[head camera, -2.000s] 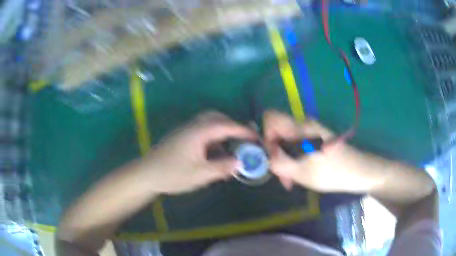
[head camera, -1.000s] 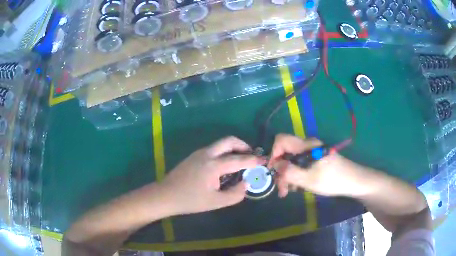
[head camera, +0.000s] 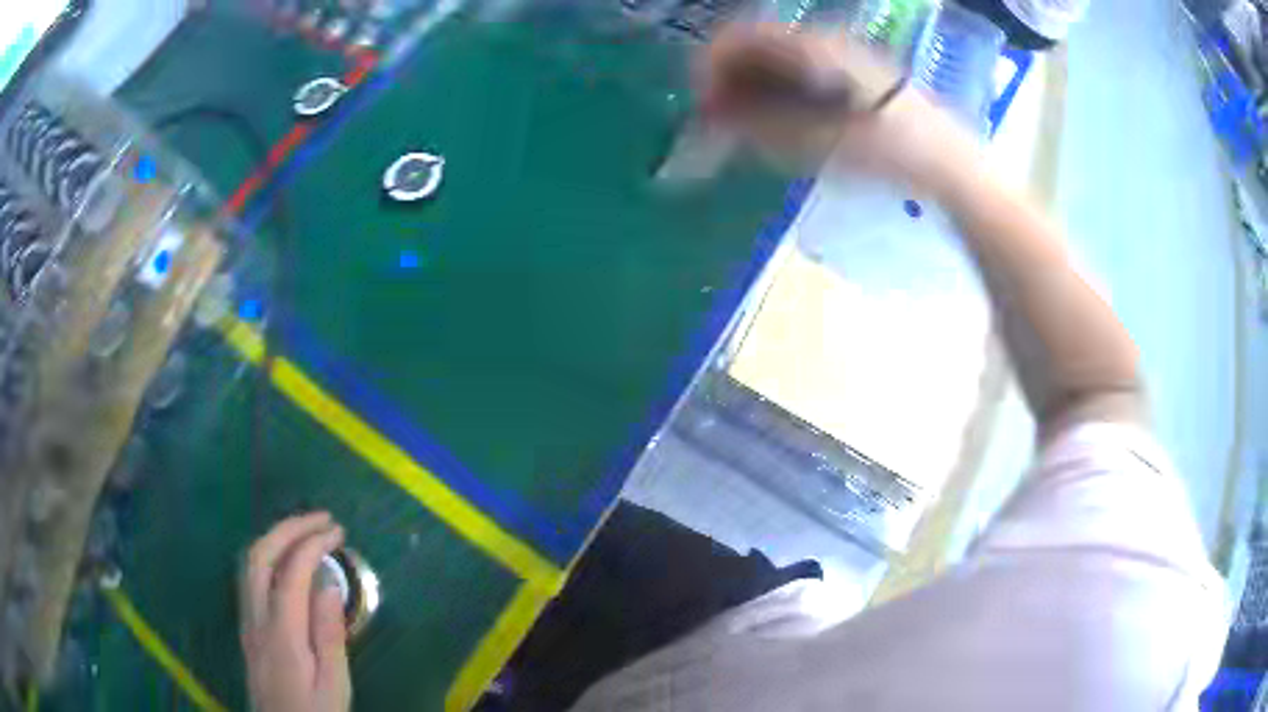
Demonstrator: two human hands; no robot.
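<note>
My left hand (head camera: 295, 605) is at the lower left, its fingers curled against the round test fixture (head camera: 364, 595), a gold-coloured ring with a pale disc partly hidden by the fingers. My right hand (head camera: 786, 98) is far forward at the top, blurred, over the mat's far right edge. A dark streak shows across it, and a pale blurred shape lies below its fingertips; I cannot tell what it holds. One loose round part (head camera: 413, 177), white-ringed, lies on the green mat (head camera: 487, 348). Another loose round part (head camera: 320, 96) lies farther back.
Clear trays and a brown cardboard sheet (head camera: 118, 334) stand at the left. More filled trays line the top edge. Right of the mat are a clear tray (head camera: 821, 466) and a cardboard piece (head camera: 800, 327). A person's pale clothing (head camera: 1036, 17) shows at the top right.
The view has swung to the right. My right hand has left the fixture and moved far forward and right. My left hand stays at the fixture. The red wire no longer shows.
</note>
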